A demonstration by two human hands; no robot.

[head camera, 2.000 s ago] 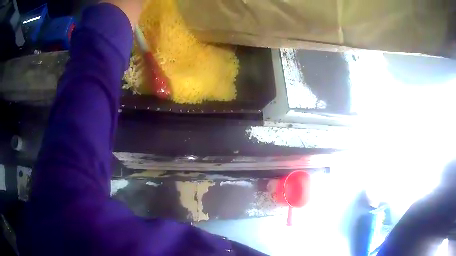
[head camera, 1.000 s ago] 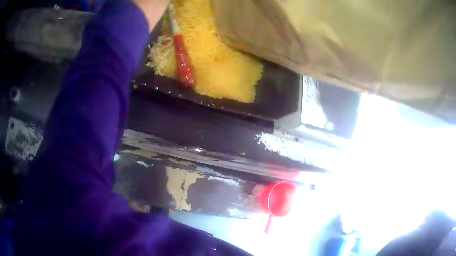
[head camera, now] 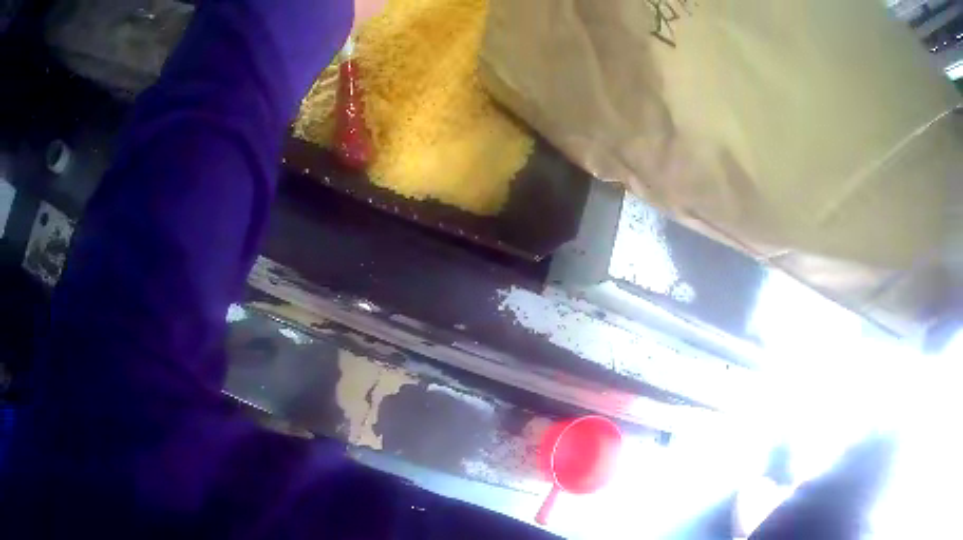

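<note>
Yellow granules (head camera: 449, 148) lie heaped in a dark hopper (head camera: 554, 200) at the upper centre. A red-handled tool (head camera: 352, 121) lies in them. A brown paper sack (head camera: 760, 127) with dark marking leans over the hopper from the upper right. My left arm, in a purple sleeve, reaches up the left side. Only a sliver of my left hand (head camera: 366, 11) shows at the top edge, above the red-handled tool; its fingers are cut off. A dark sleeve-like shape enters at the lower right, but glare hides any right hand there.
A red round scoop (head camera: 586, 454) with a short handle sits on the machine ledge (head camera: 422, 417) at the lower centre. The ledge has peeling paint. Strong white glare covers the lower right. Dark machine parts stand at the left.
The sack has tilted and shows more of its face, now with the marking in view. The camera view has rotated. My left hand has moved further out past the top edge.
</note>
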